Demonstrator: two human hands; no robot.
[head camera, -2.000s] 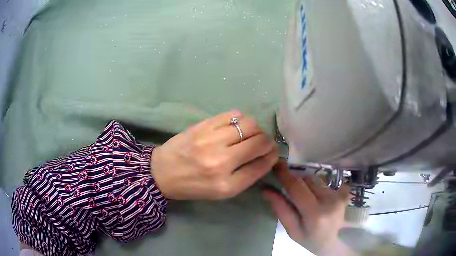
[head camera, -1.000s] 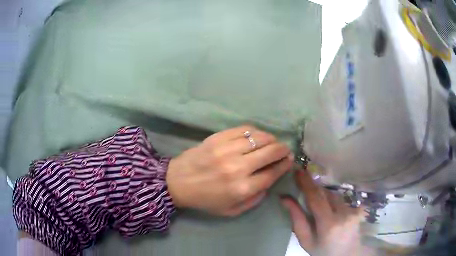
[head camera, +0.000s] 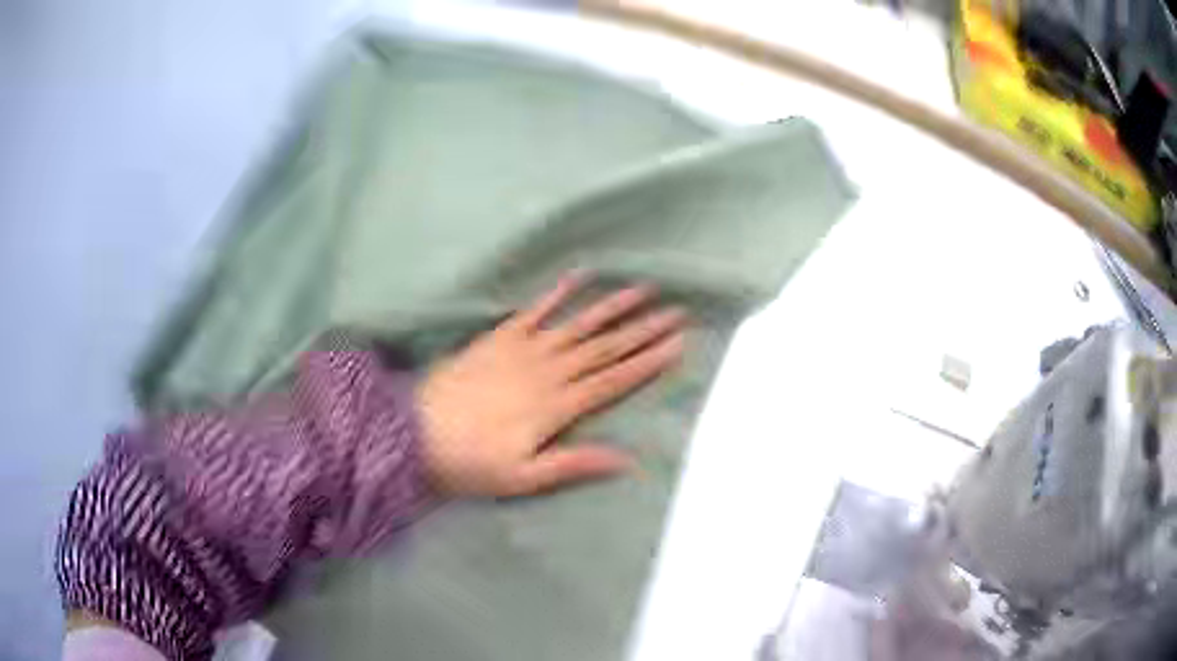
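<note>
My left hand (head camera: 549, 394) lies with fingers spread, palm down, on the sage-green fabric panel (head camera: 465, 168). The cloth is spread left of the sewing machine, with a raised fold beyond my fingers and one corner lying on the white table. The cream-white machine head (head camera: 1065, 478), with its blue label, is at the lower right, apart from the cloth. A blurred, skin-toned patch shows beside the machine at the bottom edge; I cannot make out my right hand clearly there. The needle area is blurred.
The white table (head camera: 774, 387) lies between cloth and machine, with a tan edge strip (head camera: 826, 78) along its back. A yellow box (head camera: 1052, 116) with red and black print stands behind, at the upper right. A pale blue-grey surface (head camera: 116, 168) is at the left.
The view has shifted, so the machine appears lower right and smaller. The cloth has come away from the needle area. My left hand has opened flat and is away from the machine.
</note>
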